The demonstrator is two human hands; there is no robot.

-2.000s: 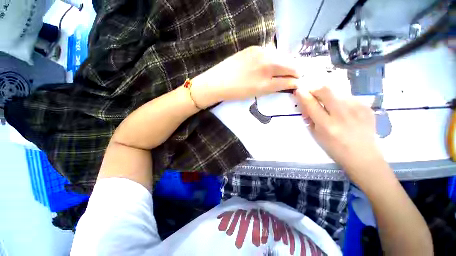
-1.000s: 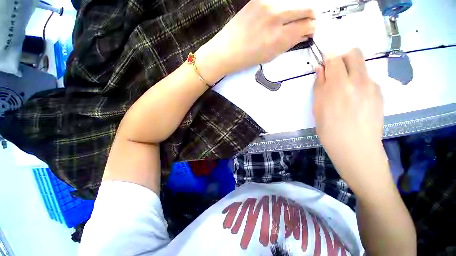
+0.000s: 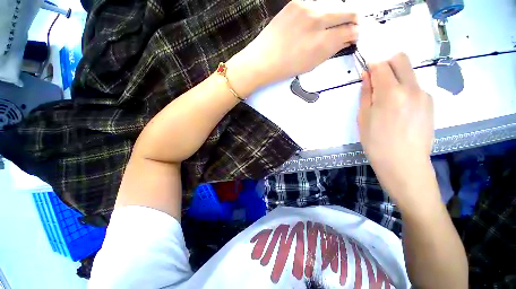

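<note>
The brown-black plaid garment [image 3: 186, 68] lies bunched on the table's left side, one corner hanging over the front edge. My left hand [image 3: 305, 42] lies over its right part, with fingertips pinching a narrow dark edge of it. My right hand [image 3: 396, 107] holds a slim metal pointed tool, likely tweezers [image 3: 361, 58], with its tip at that dark edge beside my left fingertips. The bright metal machine plate [image 3: 390, 12] shows just above my hands. The needle is not in view.
The white machine table [image 3: 481, 84] has a measuring tape [image 3: 334, 159] along its front edge. A blue knob [image 3: 447, 8] is at the top right. A grey vented box [image 3: 28, 101] is at the left. Blue baskets [image 3: 68, 226] and checked cloth [image 3: 294, 189] are below.
Since two seconds ago the view has shifted, and the machine head has left the picture. The pointed tool now shows between my hands. In the last second my hands have barely moved.
</note>
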